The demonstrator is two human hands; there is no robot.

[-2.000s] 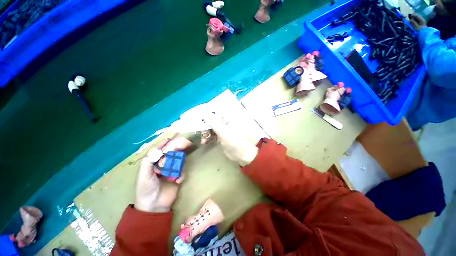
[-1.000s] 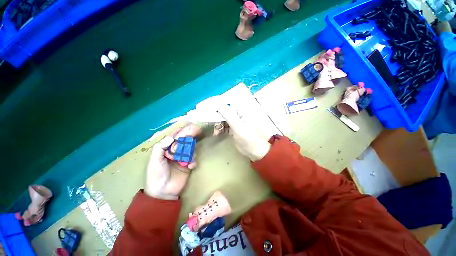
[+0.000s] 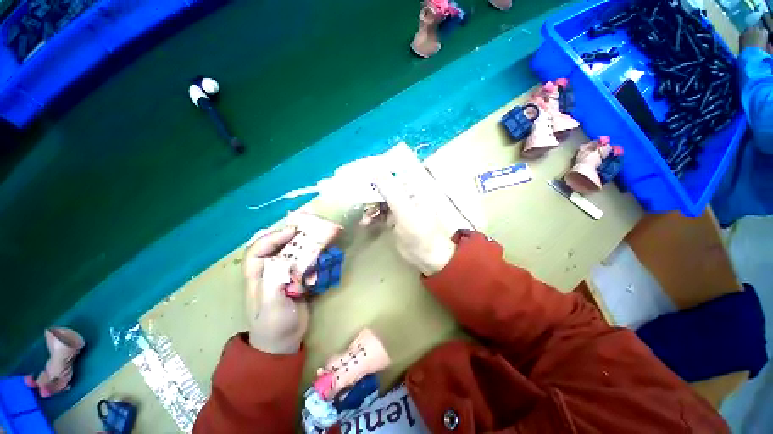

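My left hand (image 3: 275,292) holds a peach figurine body (image 3: 309,237) with a row of dark dots. A blue checked handbag piece (image 3: 326,269) and pink trim are at its lower end. My right hand (image 3: 419,229) is a little to the right, apart from the body. Its fingers are curled and partly lost in white glare; a small tan-brown thing (image 3: 371,217) shows at the fingertips, too blurred to name. Another peach body (image 3: 360,354) with pink and blue parts lies near my waist, on white crumpled material.
Bodies with handbags (image 3: 542,131) stand by the blue bin (image 3: 581,110) of black parts. A small knife-like tool (image 3: 581,202) and a printed strip (image 3: 504,176) lie on the cardboard (image 3: 534,242). The green belt (image 3: 297,93) carries a black-and-white part (image 3: 212,106). Another person's blue sleeve (image 3: 756,110) is at right.
My left hand has turned the body so that its dotted side shows and the handbag piece faces right. My right hand has stayed about where it was. The view has shifted slightly.
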